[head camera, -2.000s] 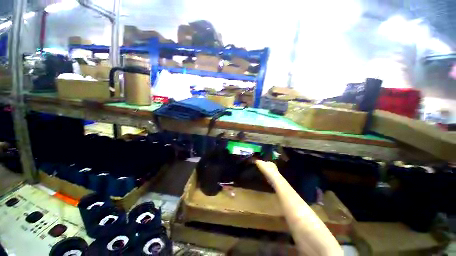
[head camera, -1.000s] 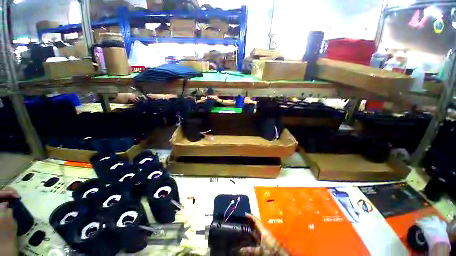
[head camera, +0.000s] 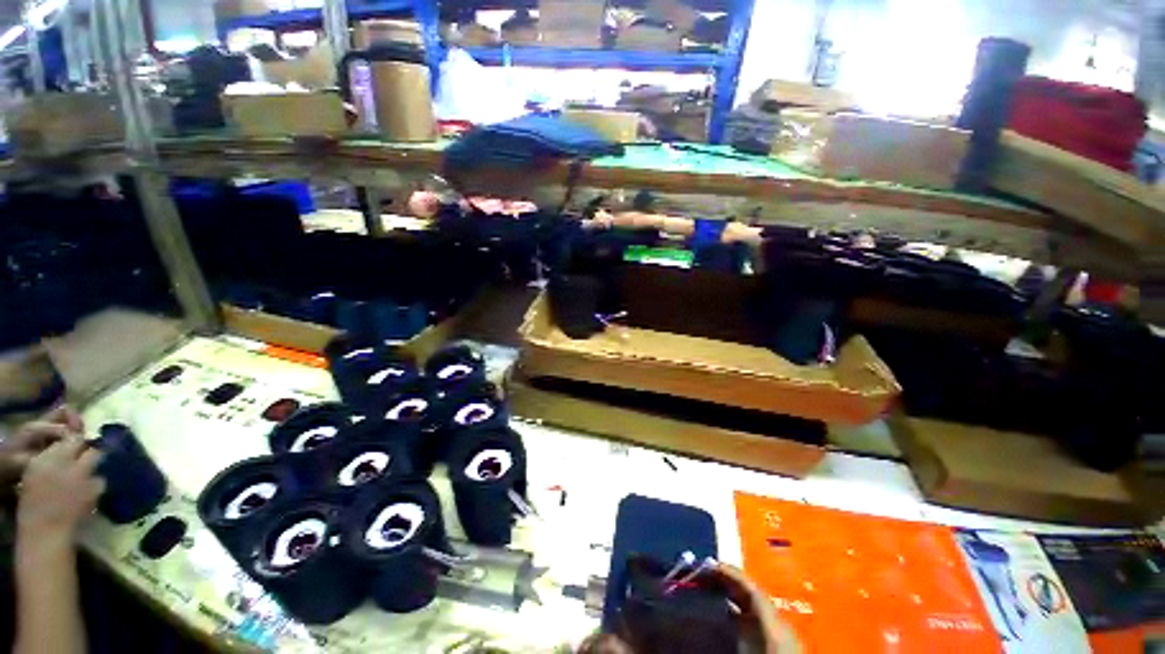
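A dark speaker housing (head camera: 677, 616) is at the bottom edge, with thin red and white lead wires (head camera: 687, 570) sticking up from its top. My right hand (head camera: 763, 616) is bare, cut off by the edge, and curls around the housing's right side. A small blurred patch left of the housing may be my left hand (head camera: 606, 644); its grip is hidden. A navy rounded dark pad (head camera: 663, 530) lies flat just behind the housing. Clustered housings (head camera: 367, 466) with white rings stand to the left.
A silver metal fixture (head camera: 492, 575) lies beside the cluster. Stacked cardboard trays (head camera: 690, 360) stand behind, another tray (head camera: 1022, 468) at right. An orange carton sheet (head camera: 856, 575) covers the right bench. Another person's hands (head camera: 58, 479) hold a dark housing at far left. A green-topped shelf (head camera: 715, 166) crosses above.
My right arm, earlier reaching into the stacked tray, is now back at the near bench with the housing. Since one second ago the view has turned left. The housing's wires now show upright.
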